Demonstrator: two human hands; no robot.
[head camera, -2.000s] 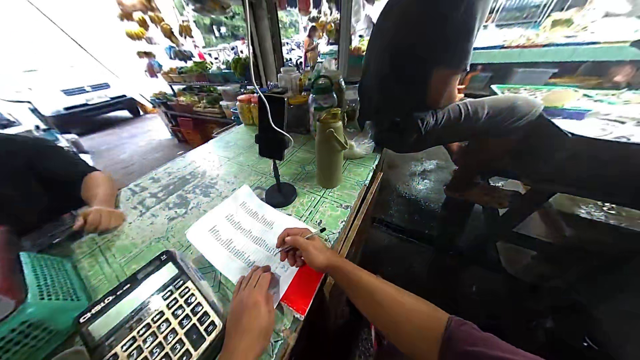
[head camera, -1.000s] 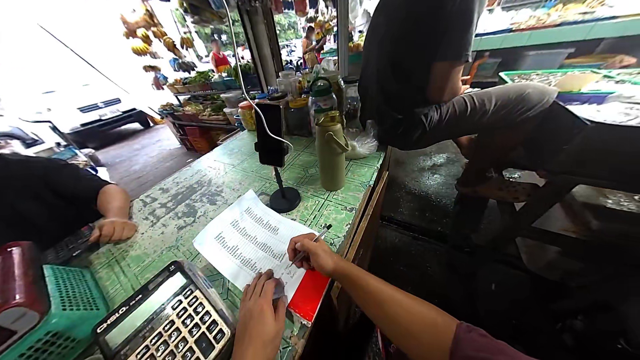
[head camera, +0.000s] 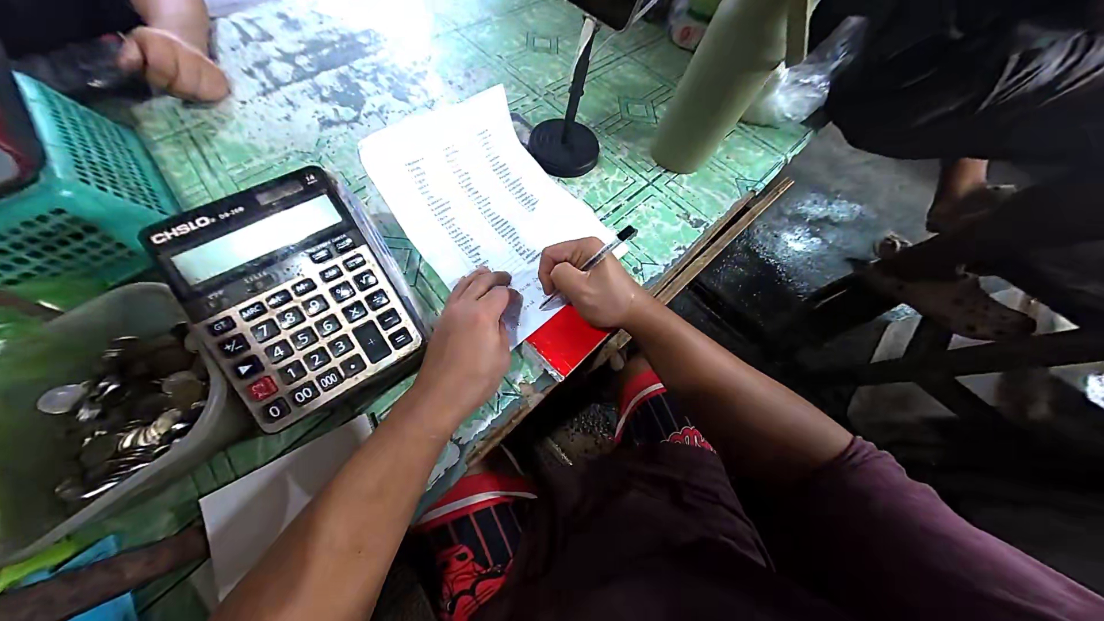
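My right hand (head camera: 591, 280) grips a pen (head camera: 608, 248), its tip at the lower part of a white paper sheet (head camera: 431, 194) bearing columns of writing. My left hand (head camera: 474, 332) rests on the sheet's lower left edge with nothing visible in it; its palm is hidden. A flat red item (head camera: 565, 343) pokes out from under the sheet at the table's edge. Left of my left hand, a large desk calculator (head camera: 293, 297) lies tilted on the green patterned table (head camera: 630, 194).
A tub of coins (head camera: 216, 423) and a teal plastic basket (head camera: 95, 147) stand at left. Beyond the sheet are a black stand (head camera: 565, 147) and an olive flask (head camera: 720, 86). Another person's hand (head camera: 177, 65) rests at upper left; another person sits at right.
The view has tipped down strongly, bringing the coin tub and my legs into sight. My right hand still holds the pen on the sheet, and my left hand stays on the paper.
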